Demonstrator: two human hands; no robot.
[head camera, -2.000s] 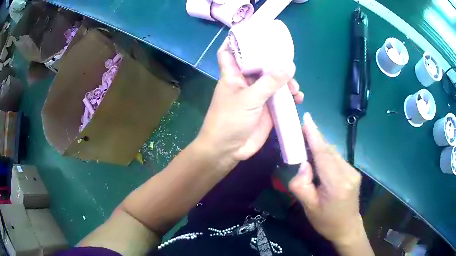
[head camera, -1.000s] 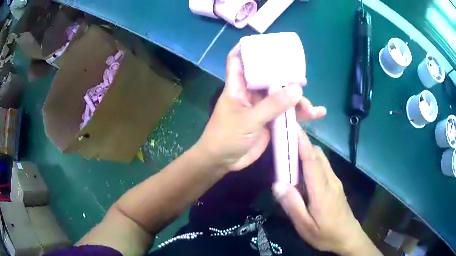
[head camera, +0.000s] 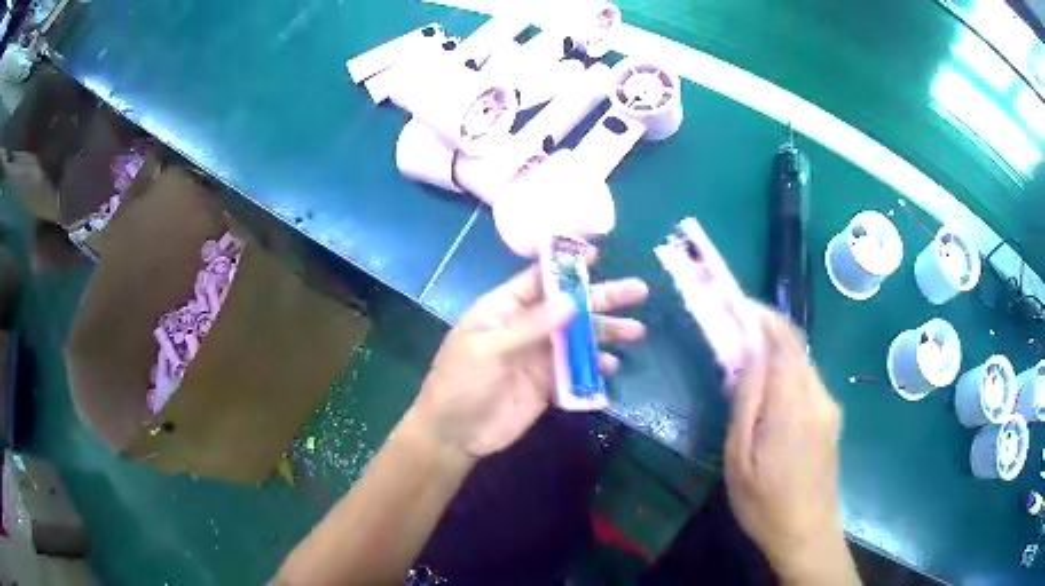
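My left hand (head camera: 493, 366) holds a pink fan body (head camera: 555, 212) by its handle, head pointing away from me. The handle is open, and a blue battery (head camera: 582, 353) and a small dark circuit board (head camera: 567, 266) show inside it. My right hand (head camera: 785, 441) holds a pink handle cover (head camera: 713, 286), apart from the body and to its right, slightly blurred. The black electric screwdriver (head camera: 790, 235) lies on the green bench right of the cover, its tip away from me; its rear is hidden behind my right hand.
Pink fan bodies and handle covers (head camera: 395, 57) are piled at the bench's far side. Several white fan ducts (head camera: 864, 255) stand at the right. A pale rail (head camera: 733, 82) runs behind them. An open carton (head camera: 269, 366) with pink parts stands on the floor at left.
The handle has been opened, and my right hand has moved right and away with the cover. The view has shifted and shows more of the pink pile.
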